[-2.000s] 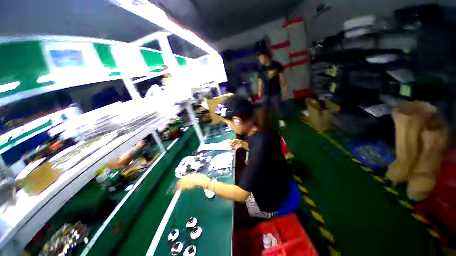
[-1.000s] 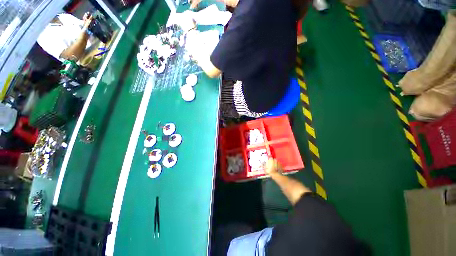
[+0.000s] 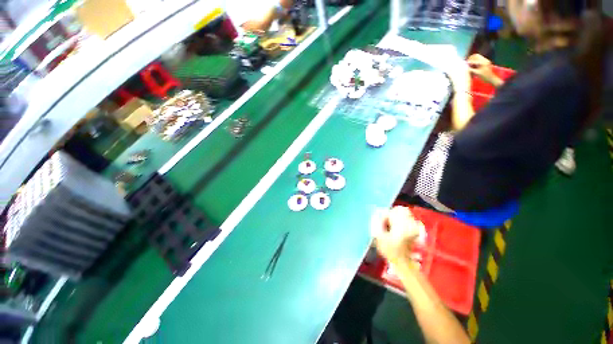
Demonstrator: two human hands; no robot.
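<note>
My right hand (image 3: 398,234) is over the left edge of the red divided bin (image 3: 464,259), beside the bench edge. Its fingers are closed around a small white piece (image 3: 380,220); blur hides its shape. More white pieces show in the bin below and beside the hand. My left hand is out of the picture. Several part-assembled white round units (image 3: 320,200) with dark parts on them stand grouped on the green mat (image 3: 336,255). Dark tweezers (image 3: 276,256) lie flat on the mat nearer to me.
A co-worker (image 3: 517,134) sits beyond the bin, hands at the bench. A pile of white and black units (image 3: 359,72) lies on clear plastic, with white discs (image 3: 376,135) nearer. Black trays (image 3: 173,222) and a grey stack (image 3: 64,215) stand at left.
The view has swung, so the bench runs diagonally. My right hand has come from inside the red bin to its bench-side edge and now shows a white piece at the fingers.
</note>
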